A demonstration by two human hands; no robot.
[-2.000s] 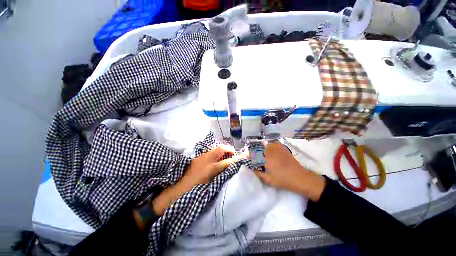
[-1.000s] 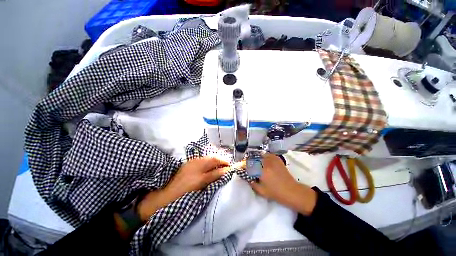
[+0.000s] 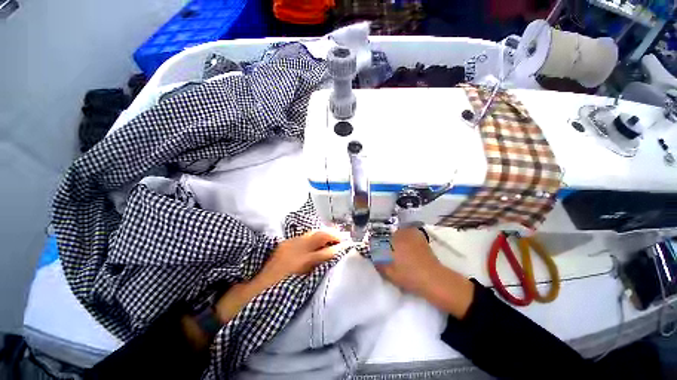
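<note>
The black-and-white checked garment (image 3: 178, 223) with its white lining (image 3: 349, 297) lies bunched on the table, left of and under the machine head. My left hand (image 3: 301, 254) rests on the checked cloth with fingertips at the left of the presser foot (image 3: 361, 231). My right hand (image 3: 412, 260) is just right of the foot, its fingers at the cloth edge beside a small metal plate; its fingertips are partly hidden. The white sewing machine (image 3: 401, 133) has a blue stripe. The needle point cannot be made out.
Snips with red and yellow handles (image 3: 522, 269) lie right of my right hand. A plaid scrap (image 3: 516, 156) drapes over the machine head. A thread cone (image 3: 579, 56) stands behind. A blue crate (image 3: 193, 37) is at the back left. A black object (image 3: 649, 274) lies at the right edge.
The camera view has shifted slightly. Both hands stay beside the presser foot with little visible movement, and the cloth keeps nearly the same shape.
</note>
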